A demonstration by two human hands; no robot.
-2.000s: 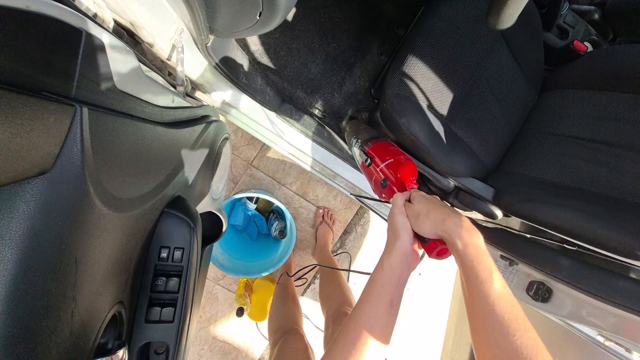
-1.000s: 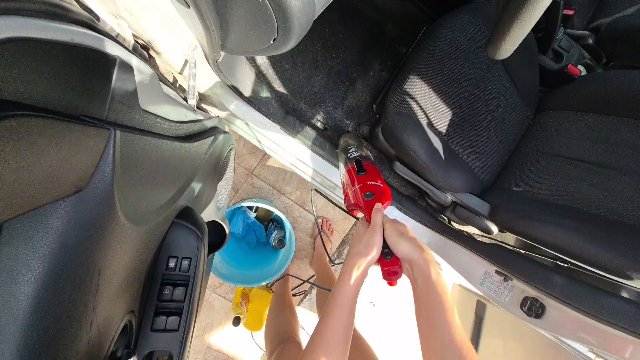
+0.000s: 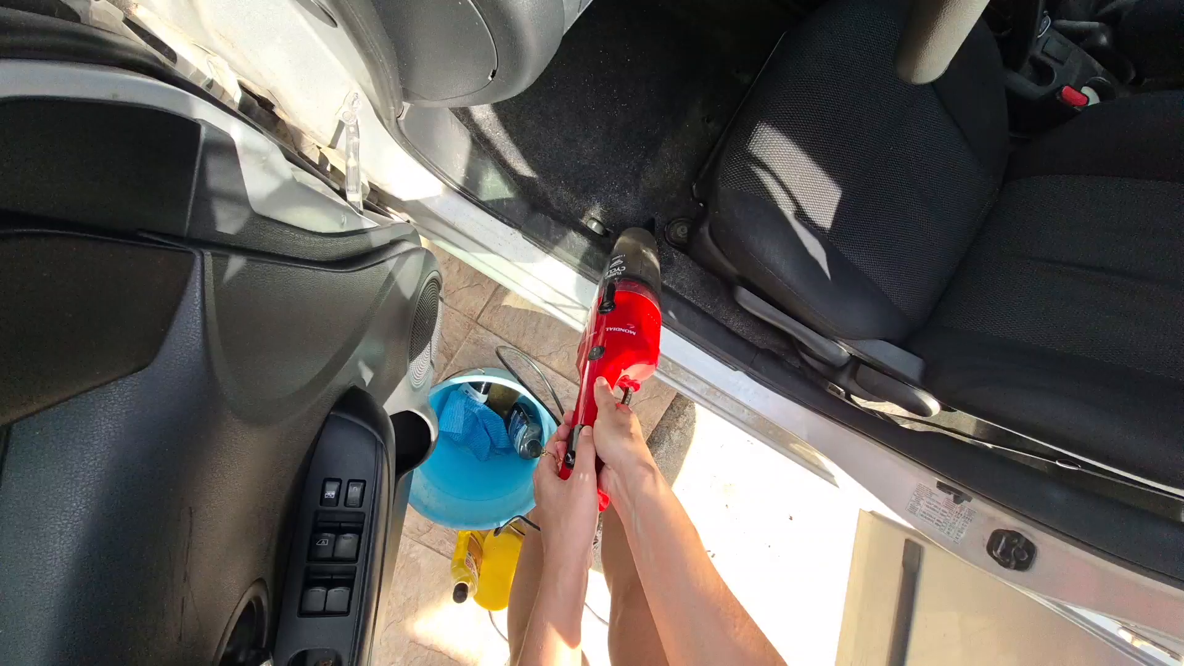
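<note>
Both my hands grip the handle of a red Mondial handheld vacuum cleaner (image 3: 624, 338). My left hand (image 3: 569, 486) is wrapped around the handle's lower left side, and my right hand (image 3: 620, 439) holds it on the right, thumb on top. The vacuum's clear, dark-tinted nozzle end points away from me, over the door sill (image 3: 721, 379), at the edge of the black car floor carpet (image 3: 610, 111) beside the front seat (image 3: 832, 185). Its very tip is hard to make out against the dark floor. A black cord shows near my left hand.
The open car door (image 3: 231, 370) with window switches fills the left side. On the stone-tiled ground stands a blue bucket (image 3: 462, 490) holding a blue cloth (image 3: 476, 425) and bottles. Yellow containers (image 3: 499, 569) sit near my legs. A seat lever (image 3: 791, 324) juts out beside the seat.
Since two seconds ago the vacuum has swung from a slant to nearly upright in view, its handle end moving left. Both hands have stayed on it.
</note>
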